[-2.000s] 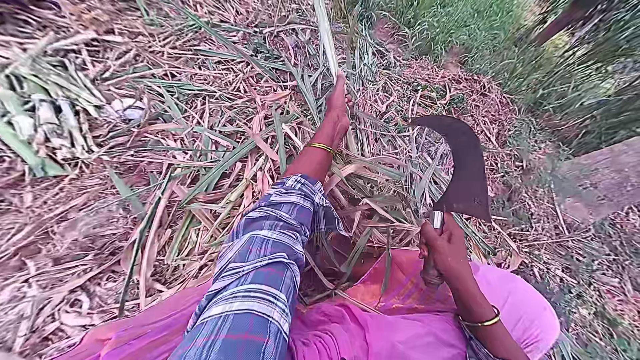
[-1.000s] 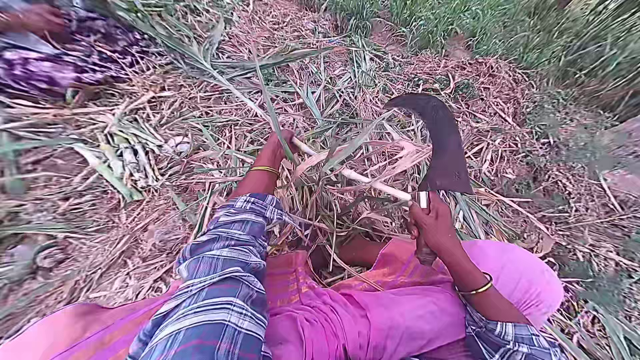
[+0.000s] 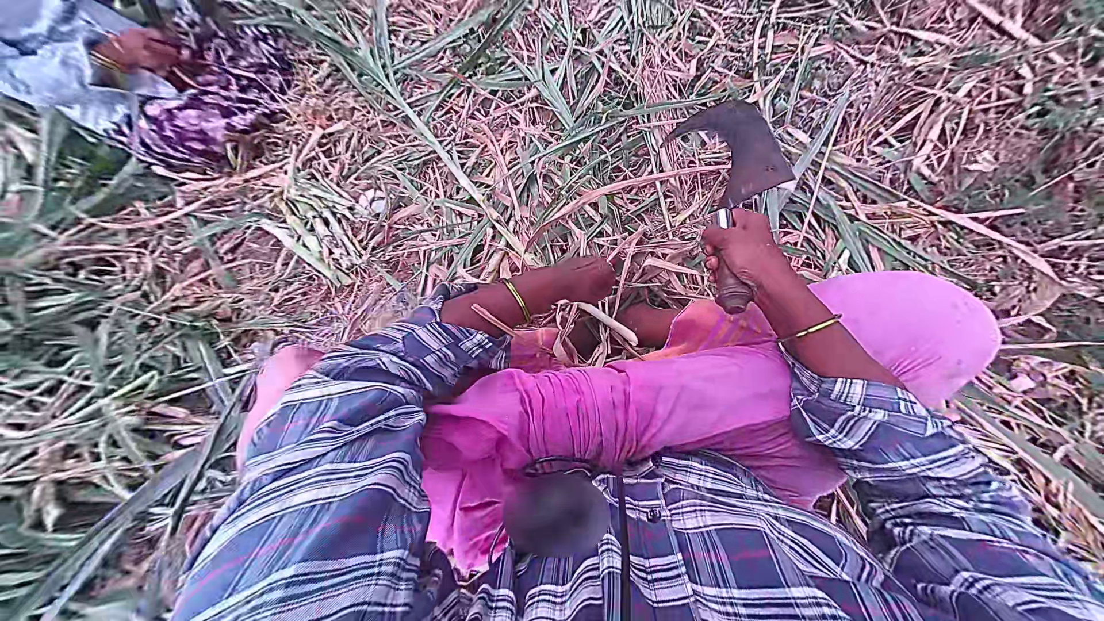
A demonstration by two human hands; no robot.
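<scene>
My right hand (image 3: 743, 250) is closed around the wooden handle (image 3: 733, 293) of a sickle, whose wide, dark hooked blade (image 3: 749, 155) points up and curves to the left over the dry leaves. My left hand (image 3: 591, 279) is low in front of my lap, over the straw; its fingers are hidden, so whether it holds anything cannot be told. Just below it a short pale stalk piece (image 3: 609, 323) lies by my feet. A long leafy green stalk (image 3: 440, 151) runs from the upper left down toward my left hand.
Dry straw and cut leaves (image 3: 552, 78) cover the ground all around. Left of centre lies a small pile of short cut stalk pieces (image 3: 323, 228). At the upper left sits another person, whose hand (image 3: 142, 50) and patterned purple cloth (image 3: 185, 129) show.
My left hand has come down close to my lap; a second ago it gripped a pale stalk stretching to the sickle. The sickle remains in my right hand. The view has tilted downward.
</scene>
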